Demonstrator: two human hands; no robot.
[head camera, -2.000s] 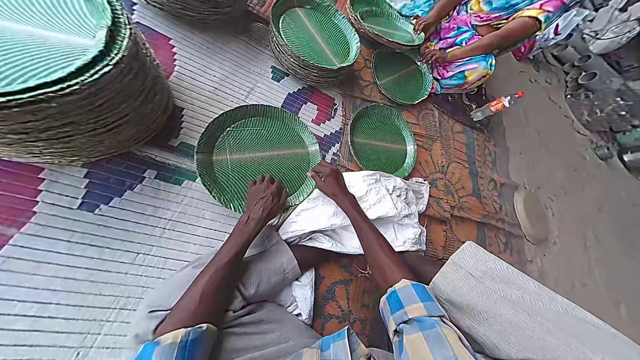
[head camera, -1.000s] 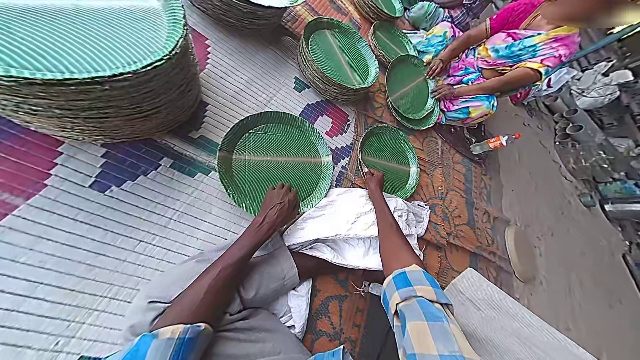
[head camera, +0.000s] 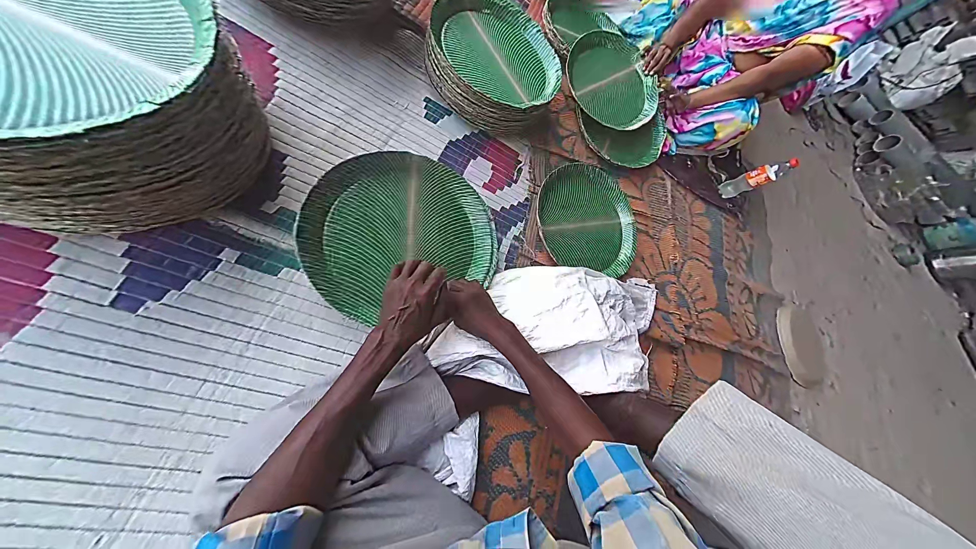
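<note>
A round green leaf-patterned plate (head camera: 374, 221) is tilted up in front of me, its near edge at my hands. My left hand (head camera: 412, 301) is closed on that near rim. Right beside it, fingers bent and touching or almost touching it, is my right hand (head camera: 474, 306); whether its fingertips pinch the rim is hidden. A crumpled white cloth (head camera: 564, 328) lies across my leg under the right forearm. Another green plate (head camera: 587, 221) rests on the orange patterned mat to the right of the one I hold.
Tall plate stacks stand at left (head camera: 130, 168) and farther ahead (head camera: 488, 69). At the upper right a co-worker's hand (head camera: 660, 58) touches a green plate (head camera: 610, 80) above another plate. A plastic bottle (head camera: 755, 179) lies by the mat's edge, near grey pipes (head camera: 888, 145).
My right hand has moved left from the smaller plate's near edge to beside my left hand. The large plate now looks more tilted. The co-worker's plate has shifted slightly.
</note>
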